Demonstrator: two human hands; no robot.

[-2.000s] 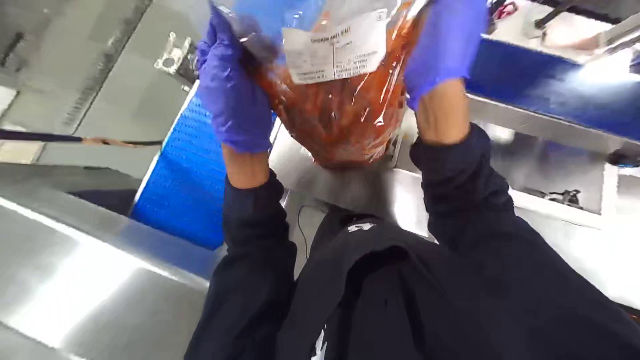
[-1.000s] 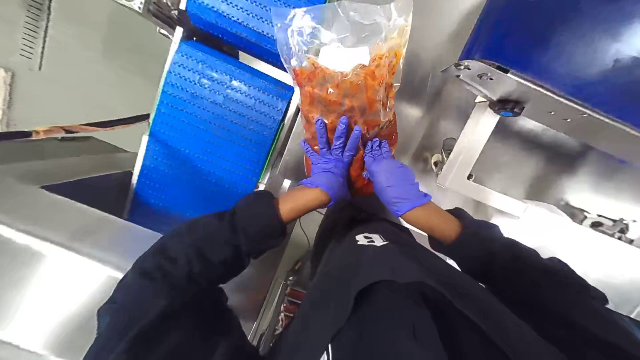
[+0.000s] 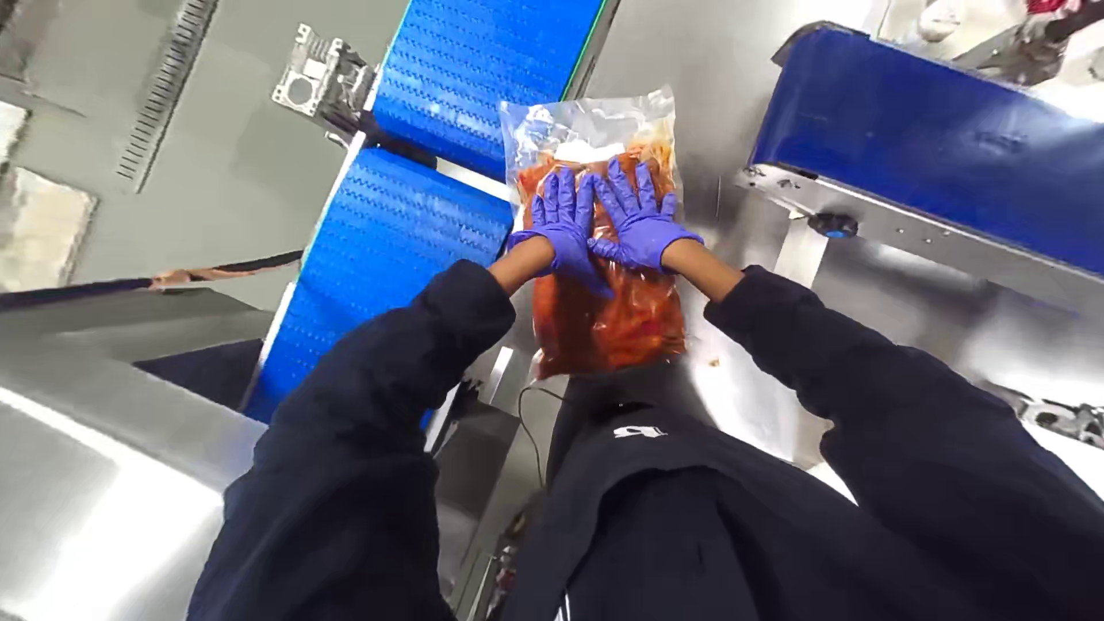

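A clear plastic bag (image 3: 638,315) filled with red-orange food lies flat on a stainless steel surface in front of my body, its transparent top end pointing away from me. A white label (image 3: 586,152) sits near that top end. Both hands wear purple gloves and press flat on the bag, fingers spread. My left hand (image 3: 562,220) rests on its left half, and my right hand (image 3: 636,216) is beside it on the right half, the two nearly touching. Neither hand grips the bag.
Blue conveyor belts (image 3: 405,233) run along the left of the bag, close to its edge. Another blue conveyor (image 3: 923,129) with a black knob (image 3: 833,225) on its frame stands to the right. A steel surface (image 3: 112,509) fills the lower left, and a cable hangs below the bag.
Two seconds ago both hands held the bag up by its sides; one second ago it lay down with my hands on its lower part. Since then my hands have moved up the bag, towards its top end.
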